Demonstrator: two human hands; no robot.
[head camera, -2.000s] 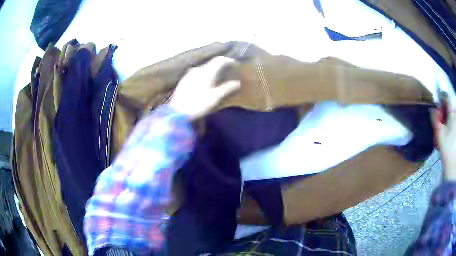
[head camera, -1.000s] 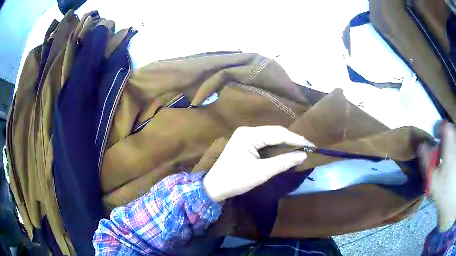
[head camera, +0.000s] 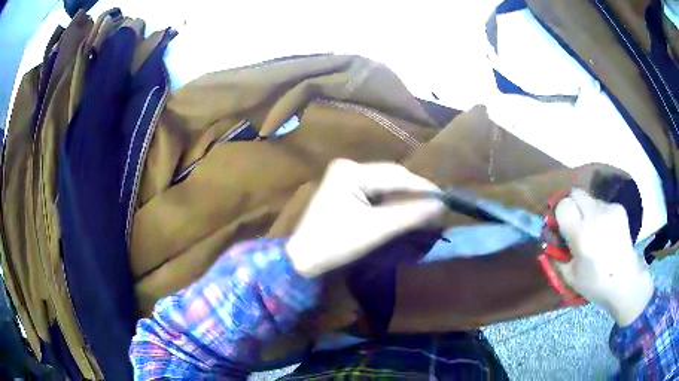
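Note:
A brown garment with dark navy parts and pale stitch lines lies spread across the table in front of me. My left hand pinches a seam edge of it between thumb and fingers near the middle. My right hand holds scissors with red handles at the right. Their silver blades point left along the dark edge, towards my left fingertips. The blades are blurred, and I cannot tell whether they touch the cloth.
A pile of brown and navy garments lies at the left. More brown and dark pieces lie at the upper right, beside a narrow dark strip on the white table. Speckled floor shows at lower right.
My left hand has come from the upper sleeve part to the seam edge and pinches it. My right hand has moved in from the right edge with the scissors, whose blades now reach towards my left fingertips.

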